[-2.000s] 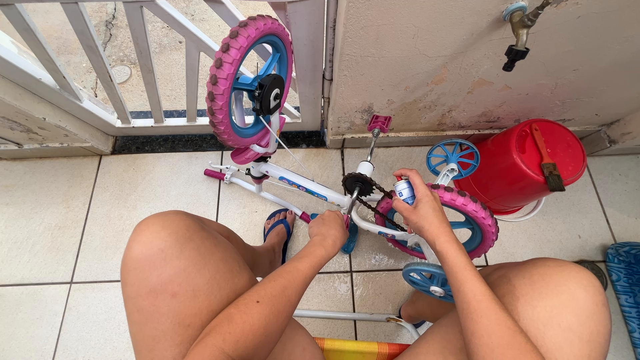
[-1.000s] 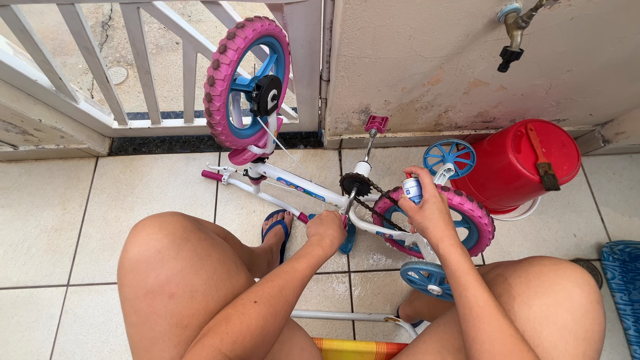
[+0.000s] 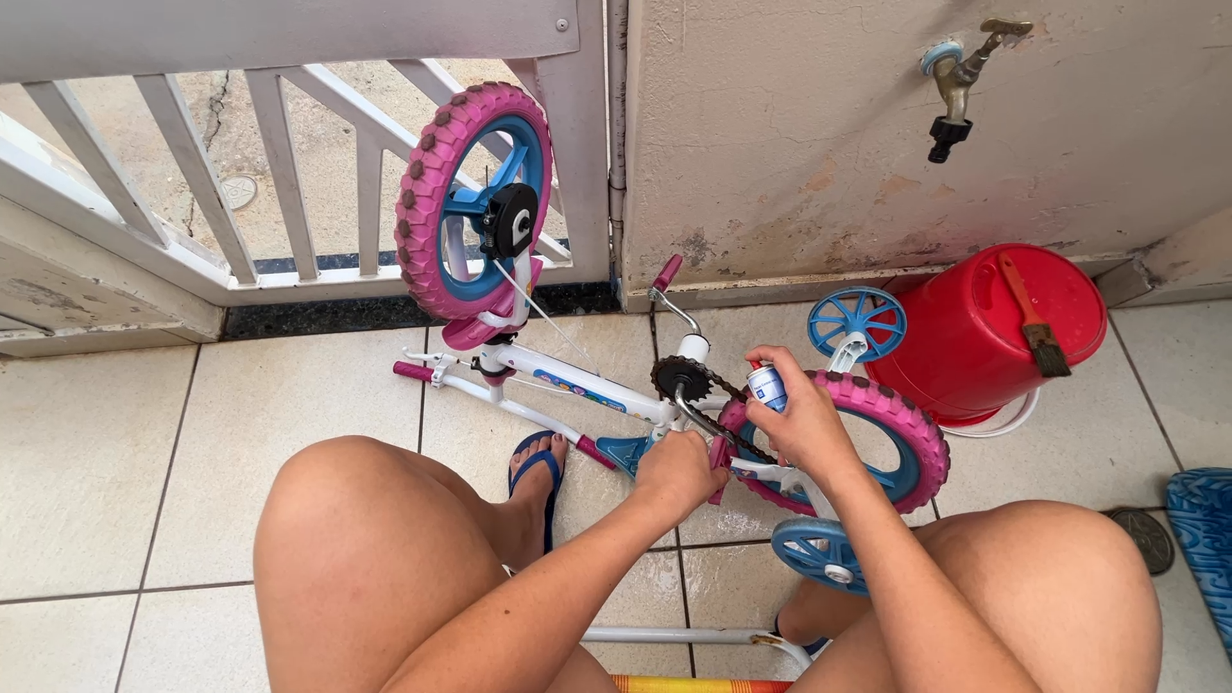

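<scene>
A child's bicycle with a white frame [image 3: 587, 385] rests upside down on the tiles. My left hand [image 3: 679, 472] is closed around the near pink pedal [image 3: 718, 470] at the end of its crank. My right hand [image 3: 808, 423] holds a small spray can [image 3: 767, 385] with a red top, just above the chain [image 3: 722, 385] and beside the pink rear tire [image 3: 929, 448]. The black chainring [image 3: 681, 378] lies between my hands. A blue training wheel [image 3: 820, 551] is under my right forearm, and another [image 3: 857, 323] is beyond the rear wheel. The front wheel [image 3: 423, 202] stands up at the left.
A red bucket [image 3: 972, 356] lies tipped near the wall, with a paintbrush [image 3: 1030, 318] on its base. A brass tap [image 3: 958, 87] juts from the wall. A white gate [image 3: 371, 192] stands behind the front wheel. A blue mat [image 3: 1203, 549] lies at the right edge.
The crank has turned: the far pedal stands at a different angle and my left hand has moved with the near one. My right hand still holds the spray can near the chain.
</scene>
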